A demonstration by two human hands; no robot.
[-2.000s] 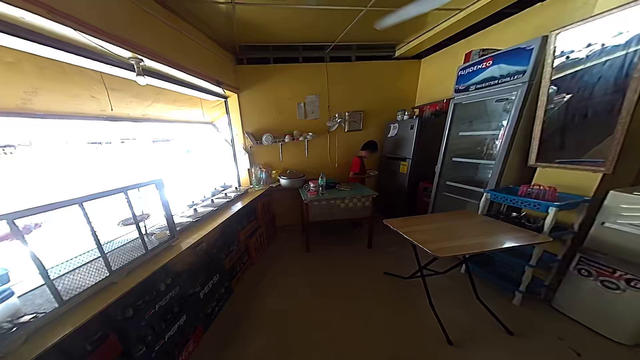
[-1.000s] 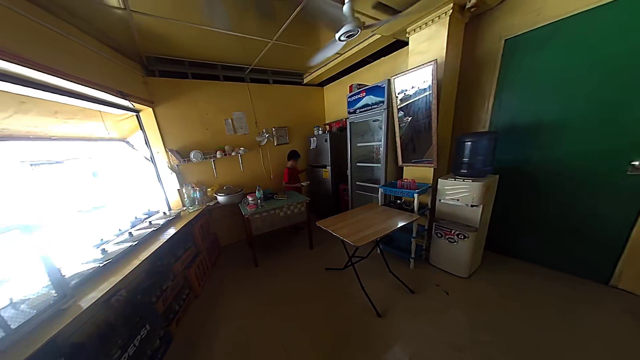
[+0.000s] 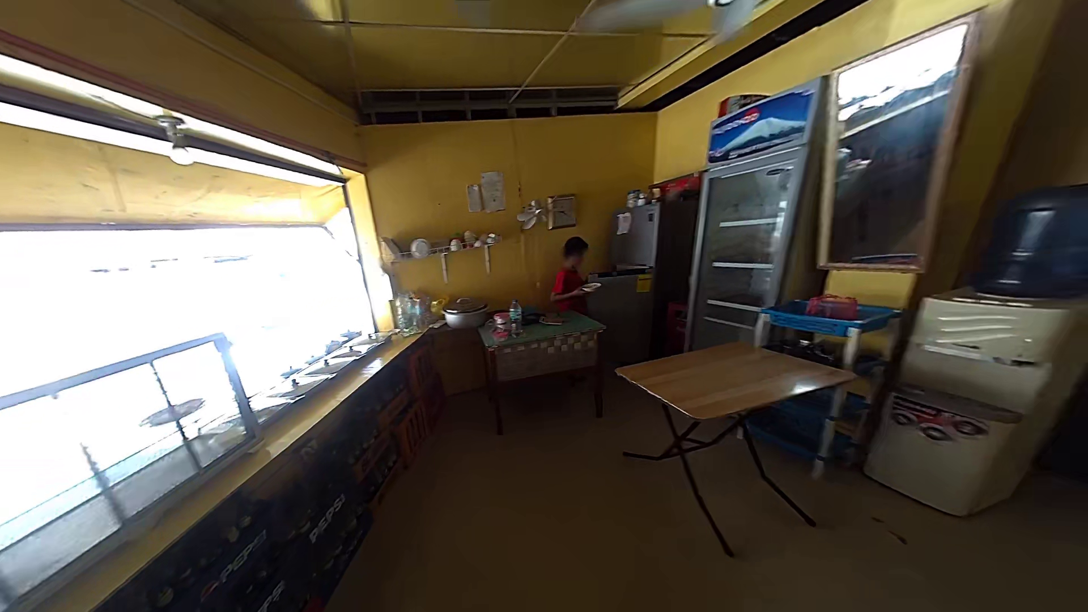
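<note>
Neither my left hand nor my right hand shows in the head view. A wooden-topped folding table (image 3: 735,378) stands right of the middle, on dark crossed legs. Farther back is a small green-topped table (image 3: 544,331) with a plastic bottle (image 3: 515,316) and other items on it. Behind that table a person in a red top (image 3: 568,282) holds a light-coloured plate or dish (image 3: 591,287) beside the refrigerator (image 3: 633,255). A lidded pot (image 3: 466,314) sits on the counter by the window.
Dark drink crates (image 3: 289,527) line the left side under the window ledge (image 3: 340,387). At the right stand a glass-door chiller (image 3: 744,246), a blue plastic shelf rack (image 3: 829,319) and a water dispenser (image 3: 956,408). A framed mirror (image 3: 892,153) hangs above the rack.
The view swings right, then partly back left. The person in red, beside the refrigerator, now holds the dish out in front. No hand of mine appears in any frame.
</note>
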